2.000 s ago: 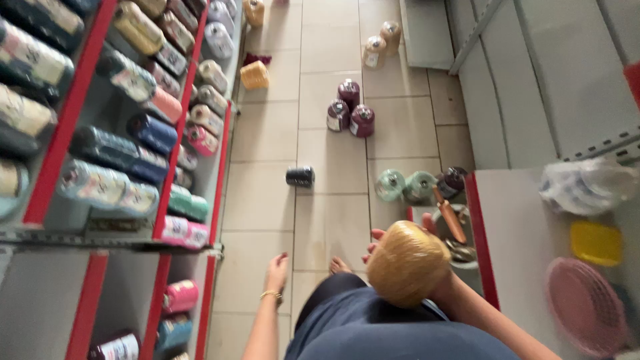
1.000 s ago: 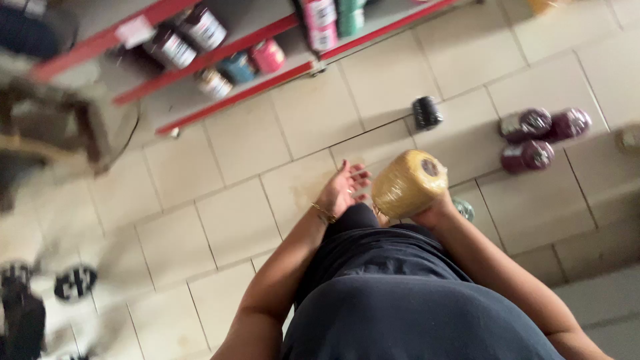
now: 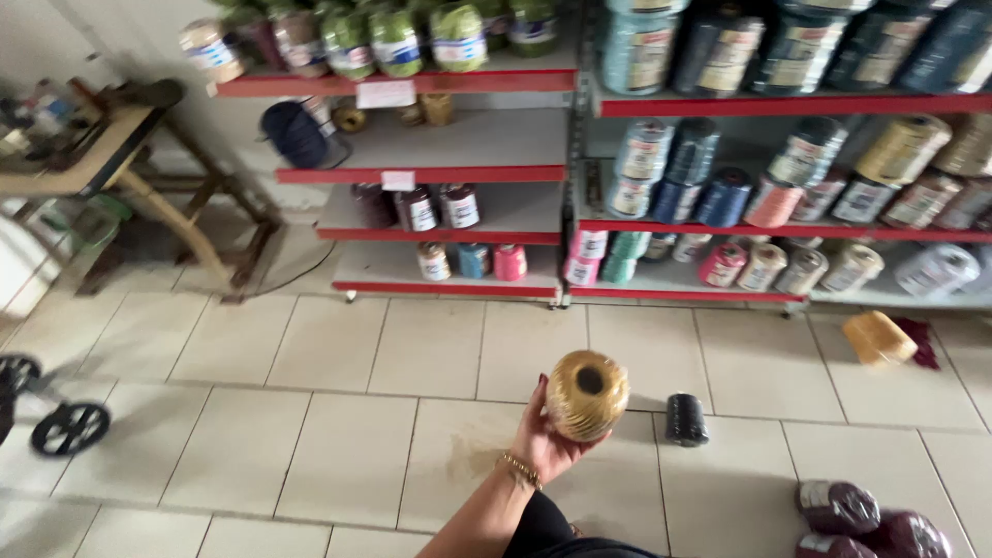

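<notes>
My left hand (image 3: pixel 554 446), with a beaded bracelet at its wrist, holds a golden-yellow cone of yarn (image 3: pixel 587 403) in plastic wrap. The dark hole of its core faces up toward me. My right hand is out of view. On the tiled floor to the right of the held yarn lies a small black yarn spool (image 3: pixel 687 420). Several wrapped maroon yarn cones (image 3: pixel 837 508) lie at the lower right. Farther back on the floor is a yellow yarn cone (image 3: pixel 879 339) beside a dark red piece of material (image 3: pixel 917 343).
Ahead stand metal shelves with red edges (image 3: pixel 449 290), holding yarn cones of many colours. Green yarn balls (image 3: pixel 395 43) line the upper left shelf. A wooden table (image 3: pixel 85 167) stands at the left, a cable (image 3: pixel 302 275) near it. A black wheel (image 3: pixel 71 428) is at the left edge.
The golden-yellow yarn cone has passed from my right hand to my left. My right hand has left the view. The view has swung toward the shelves.
</notes>
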